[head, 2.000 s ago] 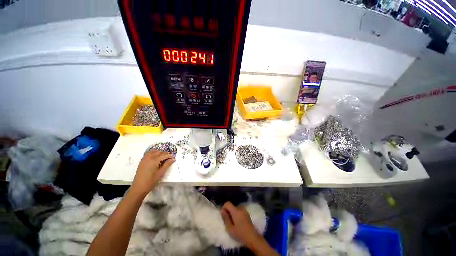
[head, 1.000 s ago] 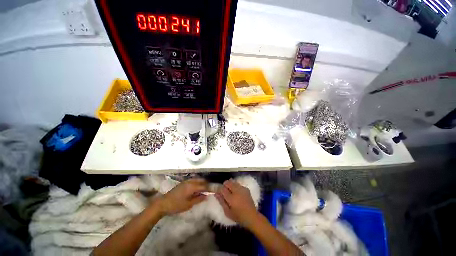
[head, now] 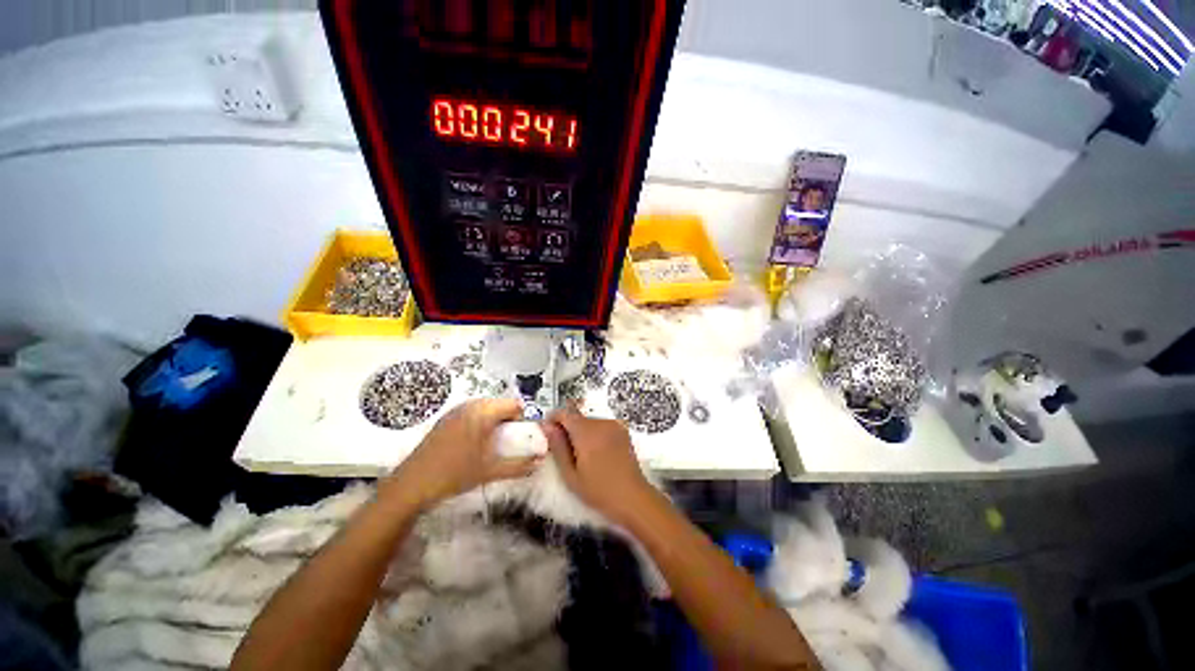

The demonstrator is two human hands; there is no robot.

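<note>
My left hand [head: 461,452] and my right hand [head: 592,459] are close together at the front edge of the table, both gripping the end of a white fur trim [head: 557,501]. The trim's end is at the lower die, which my hands and the fur mostly hide. The nose of the snap-setting machine [head: 530,382] is just above my fingertips. I cannot see a snap fastener between my fingers. More white fur [head: 315,577] lies at the lower left. The control panel [head: 505,197] shows 000241.
Two parts wells [head: 405,393] [head: 644,400] flank the die. Yellow bins [head: 307,309] [head: 682,287] stand behind. A phone [head: 807,210], a clear bag of fasteners [head: 868,361] and a second machine [head: 1003,400] are at right. A blue crate [head: 967,621] holds white fur.
My left hand has left the left well and joined my right hand at the fur. Both hands have then moved up with the fur end from the lap to the die.
</note>
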